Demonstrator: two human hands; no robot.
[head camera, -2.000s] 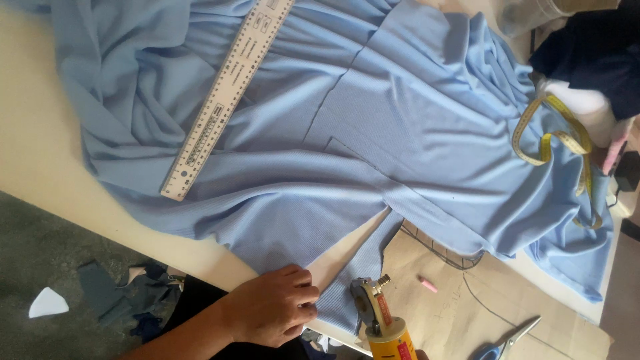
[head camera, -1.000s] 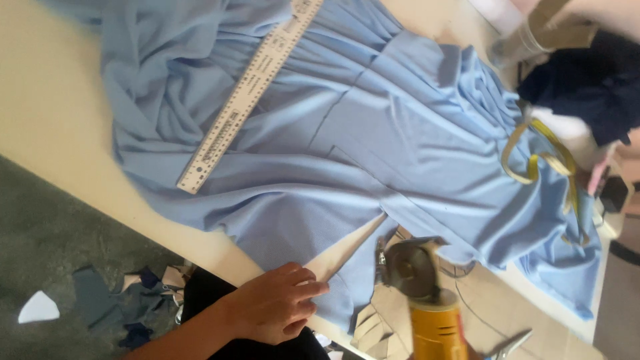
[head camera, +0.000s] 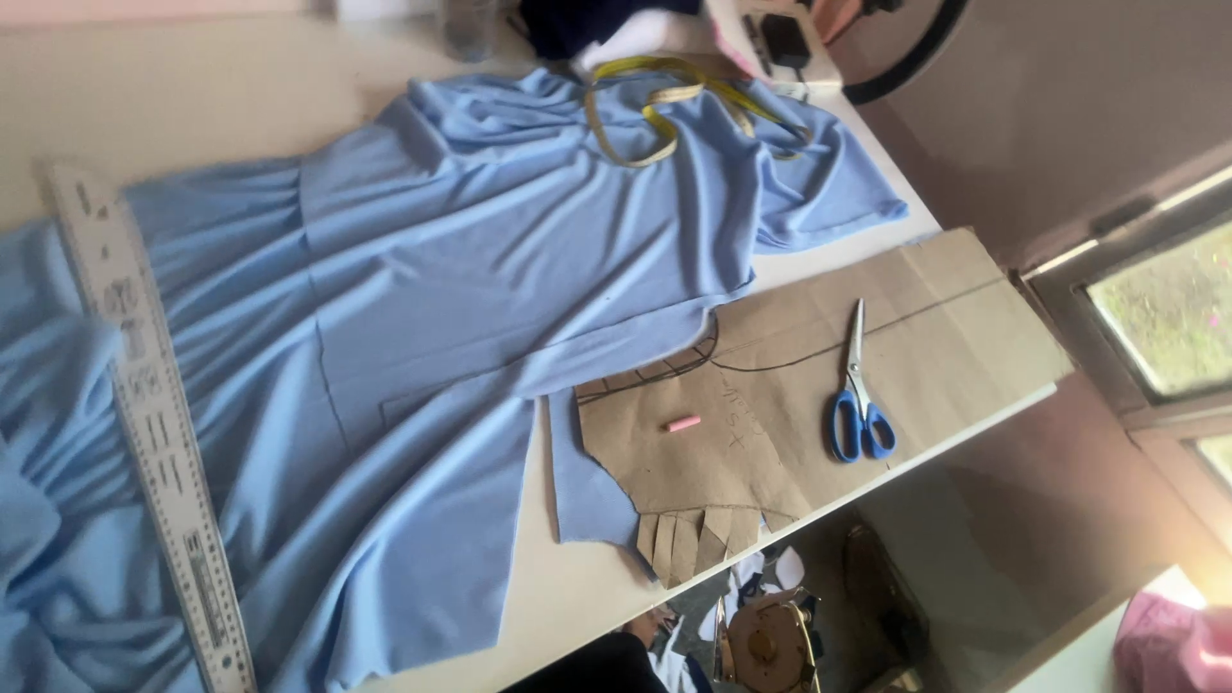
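Note:
Neither my left hand nor my right hand shows in the head view. Light blue fabric (head camera: 539, 260) lies in folds over the table, with a long ruler (head camera: 154, 423) across its left part and a yellow tape measure (head camera: 654, 120) looped on its upper part. A brown paper pattern (head camera: 789, 443) with drawn lines lies to the right, its left side close beside a cut blue fabric edge (head camera: 587, 491). On the paper rest blue-handled scissors (head camera: 857, 395), blades pointing away, and a small pink piece of chalk (head camera: 683, 423). The powered cutter with the yellow body is out of view.
The table's front edge (head camera: 837, 491) runs diagonally. Fabric scraps (head camera: 674, 664) lie on the floor below. At the back are a clear container (head camera: 469, 29), dark cloth (head camera: 597, 21) and a black adapter (head camera: 784, 40). Pink cloth (head camera: 1179, 640) sits at lower right, below a window (head camera: 1169, 298).
The view has swung far to the right. My left hand, earlier on the blue fabric near the table edge, and the yellow-bodied cutter have gone out of view.

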